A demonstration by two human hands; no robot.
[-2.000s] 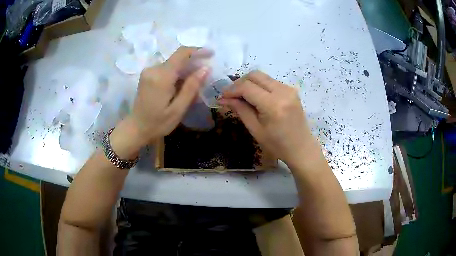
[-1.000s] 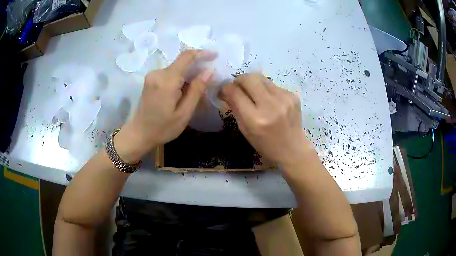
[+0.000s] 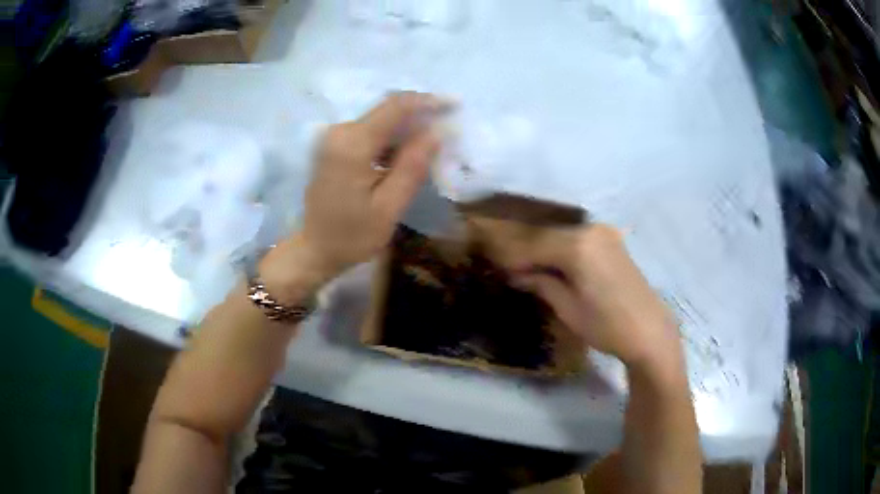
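Note:
The head view is blurred. My left hand has thumb and fingers closed on a translucent white plastic piece, held above the back left of the parts tray. The cardboard tray holds a heap of small dark parts. My right hand is over the tray's right side with its fingertips low at the dark parts. Blur hides whether its fingers hold anything.
More white plastic pieces lie on the white table at the left and behind my hands. Dark specks are scattered at the right. A side box and a black heap are at the upper left. Grey machine parts stand at the right.
My right hand has moved away from the plastic piece, down and right to the tray. My left hand still holds the piece. The whole view has shifted and blurred.

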